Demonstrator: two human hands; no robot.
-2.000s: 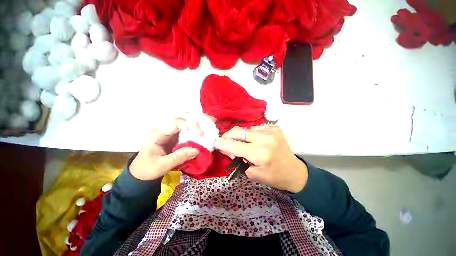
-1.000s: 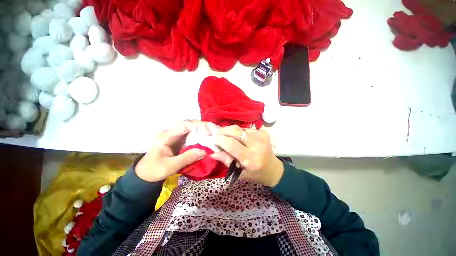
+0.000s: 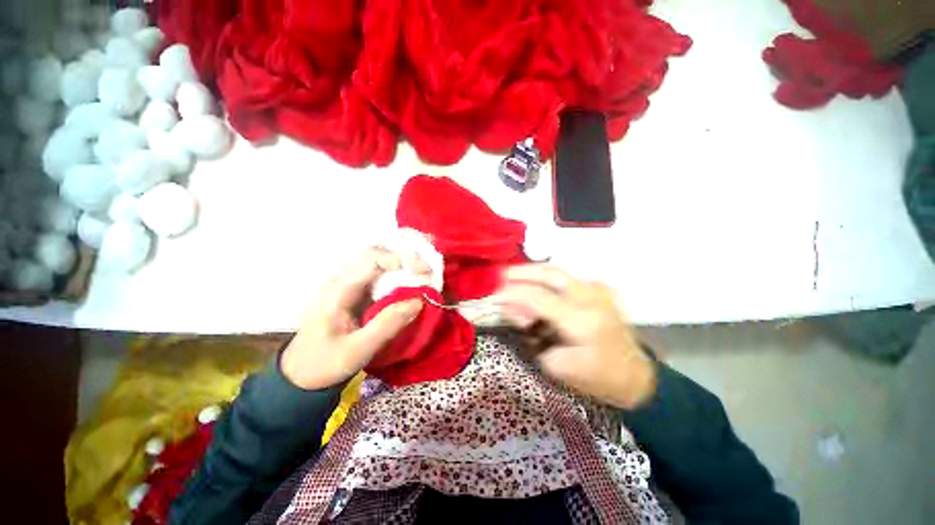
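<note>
My left hand [image 3: 343, 320] pinches a red plush piece [image 3: 425, 344] together with a white pompom [image 3: 418, 265] at the table's front edge. The red piece's upper lobe lies on the table beyond the hands. My right hand [image 3: 574, 326] is blurred, just right of the piece, fingers bent. A short stretch of white thread [image 3: 461, 305] runs from the piece to its fingertips. A needle cannot be made out. A dark shape shows blurred at the right palm.
A heap of red plush [image 3: 410, 72] lies at the far side. White pompoms [image 3: 128, 144] are piled left. A phone [image 3: 583, 169] and small round gadget [image 3: 520, 166] lie beyond the hands. Red pieces [image 3: 830, 67] lie upper right. A yellow sack [image 3: 113, 410] holds red-and-white pieces below left.
My right hand has moved away from the pompom to the right, and thread now shows between it and the piece. More of the red piece shows below the pompom. The camera view has shifted slightly.
</note>
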